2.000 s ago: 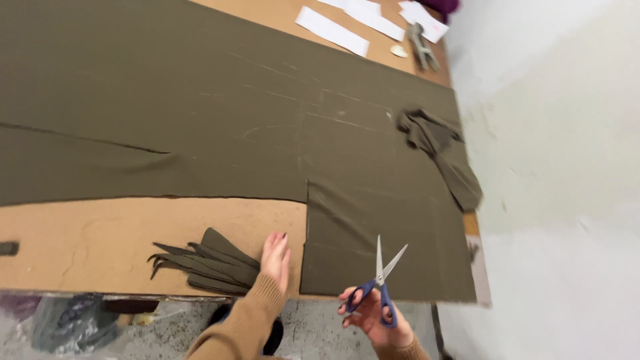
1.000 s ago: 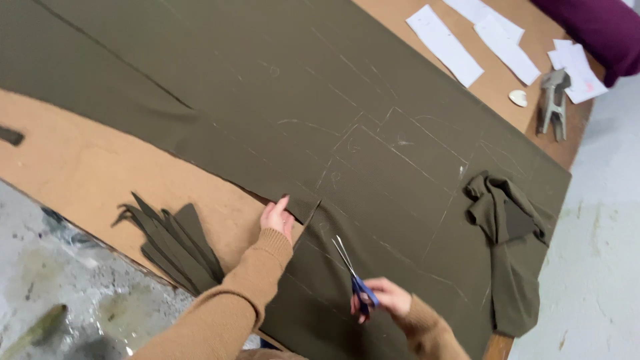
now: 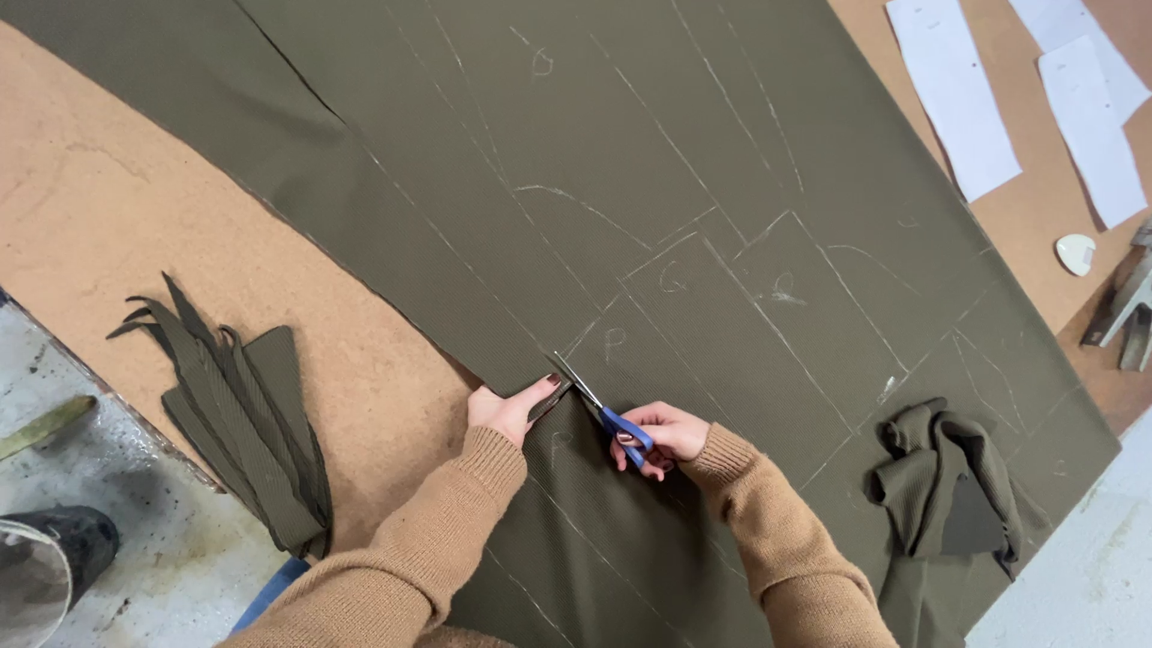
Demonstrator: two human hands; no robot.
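Note:
Olive ribbed fabric (image 3: 666,162), marked with chalk lines and letters, covers much of the table. My right hand (image 3: 657,439) holds blue-handled scissors (image 3: 594,396); their blades are slightly apart at the inner end of a cut in the cloth. Just left of the blades, my left hand (image 3: 515,407) grips the cut edge of the fabric, thumb on top and the other fingers hidden beneath. Below my right hand the cloth falls in soft folds.
Cut fabric strips (image 3: 261,423) lie on the brown tabletop (image 3: 135,216) at left. A crumpled fabric piece (image 3: 945,486) rests at right. White paper pieces (image 3: 954,99), a white chalk piece (image 3: 1075,255) and a metal tool (image 3: 1125,297) lie beyond. A dark bucket (image 3: 76,549) stands on the floor.
The scissors have moved from above the cloth to the cut beside my left hand, and their blades have come closer together since the first frame. The view has turned and come nearer.

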